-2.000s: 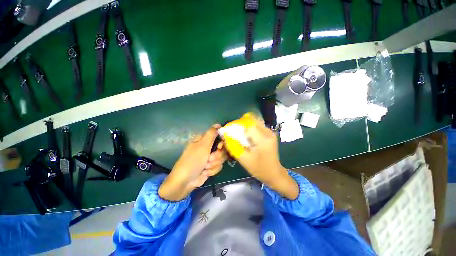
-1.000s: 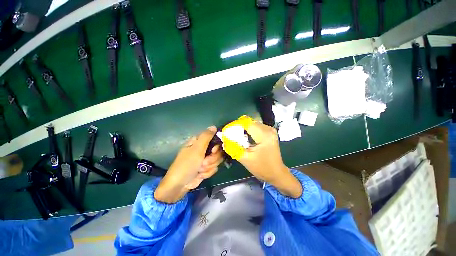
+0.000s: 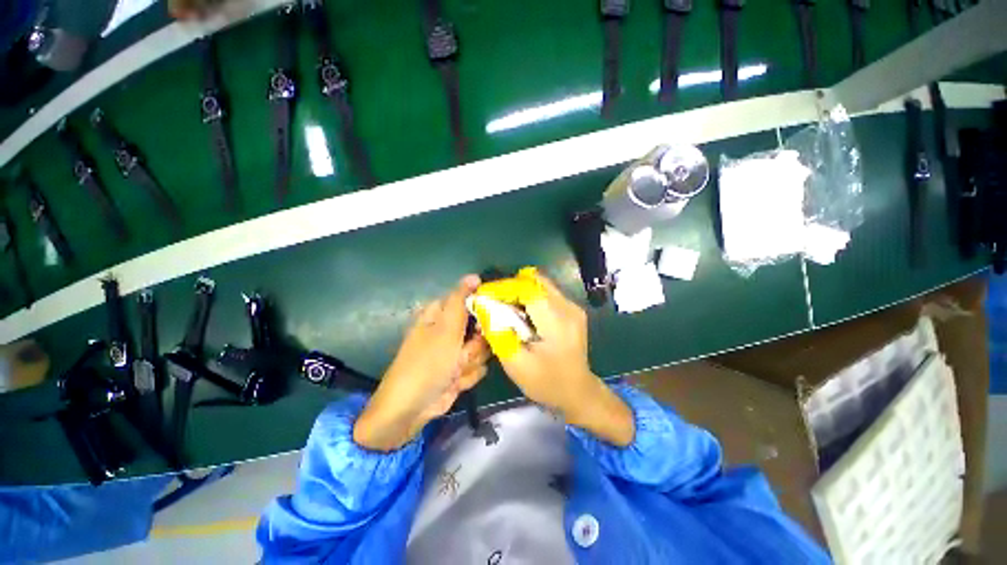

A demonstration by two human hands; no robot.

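Observation:
My left hand point(image 3: 428, 359) grips a dark watch; only bits of its black strap point(image 3: 474, 414) show between and below the hands. My right hand point(image 3: 552, 355) has yellow coverings on its fingers and presses a white wipe point(image 3: 502, 318) against the watch. The hands meet over the bench; the watch face is hidden. Loose white wipes point(image 3: 638, 287) lie right of my hands, beside a dark upright item point(image 3: 591, 252) and a silver-grey dispenser point(image 3: 652, 188).
Black watches point(image 3: 282, 86) lie on the green belt point(image 3: 387, 110) behind a pale rail point(image 3: 364, 196). More watches are heaped at the bench's left point(image 3: 144, 375). A bagged wipe stack point(image 3: 764, 210) lies right. A cardboard box with white trays point(image 3: 894, 464) is low right.
The watches on the belt have shifted right. My right hand has moved slightly left and turned, with the wipe still at the watch. A blurred hand-like shape now shows at the top left edge.

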